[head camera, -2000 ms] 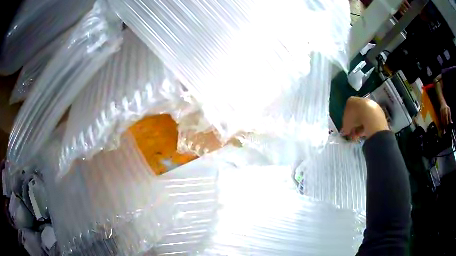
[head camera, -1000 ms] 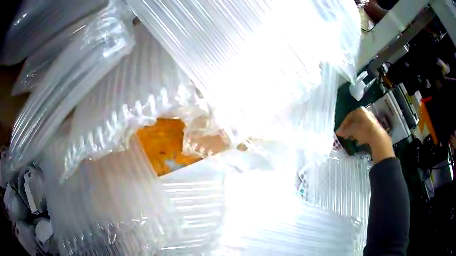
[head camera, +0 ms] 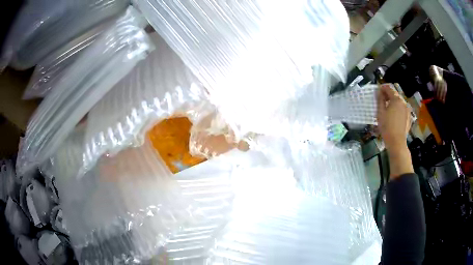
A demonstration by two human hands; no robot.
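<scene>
Clear ribbed air-column bags (head camera: 129, 191) fill most of the view, heaped and overlapping, with strong glare in the middle. My right hand (head camera: 394, 116) is at the right, beyond the bags' right edge. It pinches a white sheet with rows of small dots, like a dot sticker sheet (head camera: 358, 106), by its right end. The sheet's left end meets the bags. A small rainbow-coloured patch (head camera: 337, 132) shows just below it. My left hand is not clearly seen; a brownish patch under the plastic near the centre cannot be made out.
Orange-brown bench top (head camera: 176, 142) shows through a gap between bags. White cameras (head camera: 39, 202) lie at the lower left. A pale metal frame (head camera: 384, 39) crosses the upper right. Another person's hand (head camera: 440, 83) is at the far right, near dark equipment and cables.
My right hand was low over the green bench beside the bags. It has risen and now holds the dotted sheet, which was not visible before. The view has shifted slightly.
</scene>
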